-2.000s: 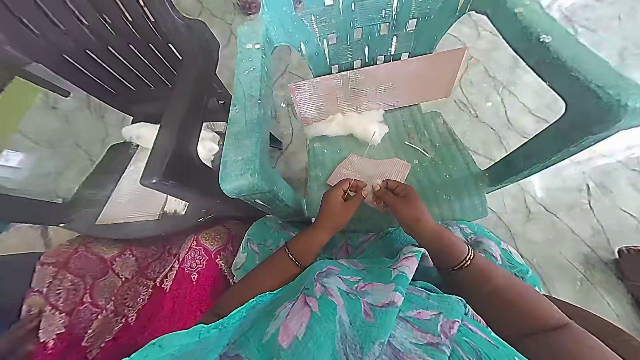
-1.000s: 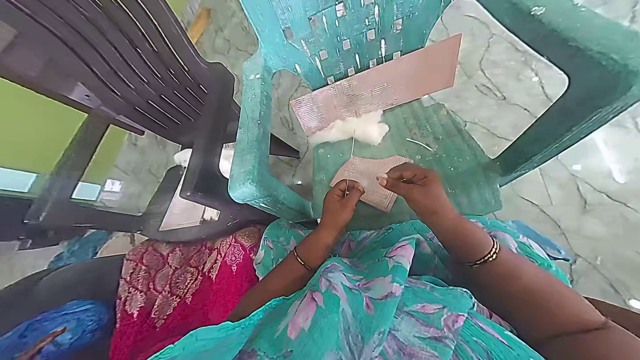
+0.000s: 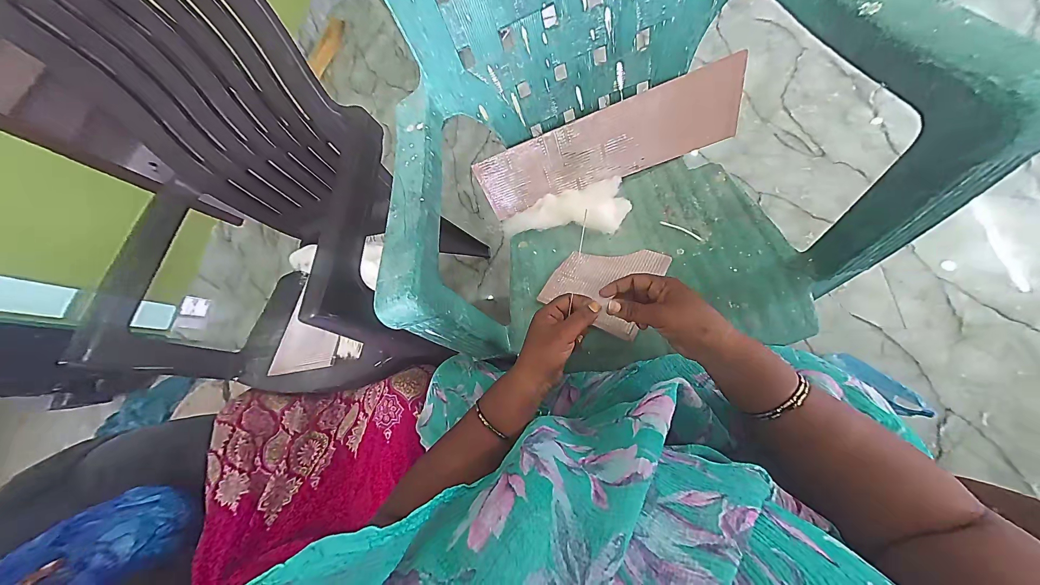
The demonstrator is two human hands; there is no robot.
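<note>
A green plastic chair [image 3: 731,236] faces me, and a small ribbed pinkish card [image 3: 617,270] lies on its seat under my fingers. My left hand [image 3: 555,335] pinches a thin white stick or wick [image 3: 582,231] that points up over the card. Close beside it, my right hand [image 3: 670,313] has thumb and fingertips nearly together; whether something thin is between them cannot be told. White cotton wool [image 3: 581,207] lies behind the card, against a long pinkish board [image 3: 642,130] leaning on the chair's back. Another thin white piece [image 3: 681,231] rests on the seat.
At the left stands a dark plastic chair [image 3: 345,276], with another card [image 3: 305,337] and cotton [image 3: 372,262] on its seat. A person in pink patterned cloth [image 3: 317,463] sits beside me. The green chair's armrests [image 3: 410,219] rise on both sides of the seat.
My right hand has shifted slightly off the card's middle toward my left fingertips since a second ago. The long board and cotton stay in place on the green chair.
</note>
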